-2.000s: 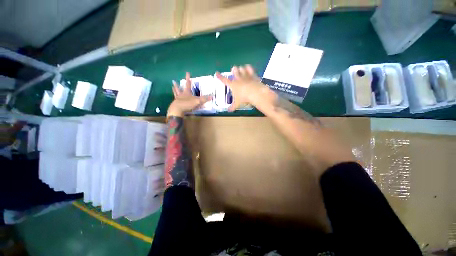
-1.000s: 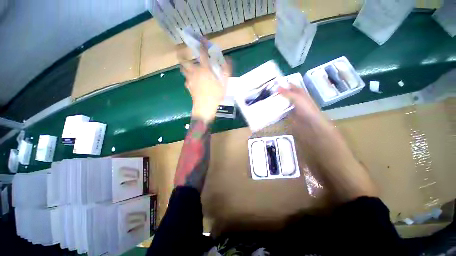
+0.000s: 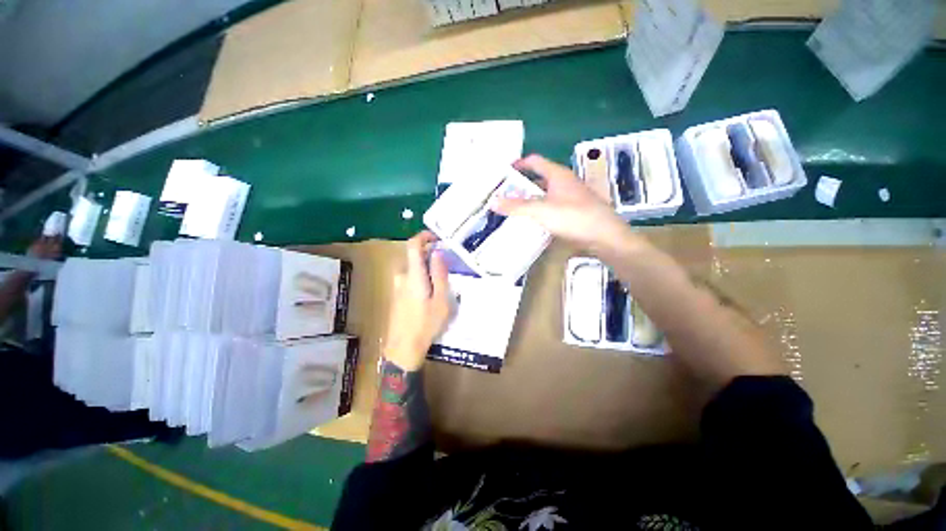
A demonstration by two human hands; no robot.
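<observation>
A white inner tray (image 3: 488, 220) with a dark cable in its middle is tilted above a white box lid (image 3: 479, 322) with a black end band. My right hand (image 3: 565, 202) grips the tray from its right side. My left hand (image 3: 420, 301) is at the left edge of the lid, its fingers around that edge under the tray. A second tray (image 3: 584, 301) lies on the cardboard, partly hidden by my right forearm. A closed white box (image 3: 480, 154) is on the belt behind the held tray.
Two filled trays (image 3: 656, 172) (image 3: 743, 161) stand on the green belt (image 3: 311, 156) at right. Closed boxes (image 3: 216, 207) are on the belt at left. Stacked lids (image 3: 223, 290) stand at left. Upright leaflets (image 3: 672, 57) are at the back. Another person's hand (image 3: 45, 247) shows at far left.
My left hand has come back from the far ledge to the bench. A lid now lies on the cardboard in front of me, and my right hand has brought the tray over it.
</observation>
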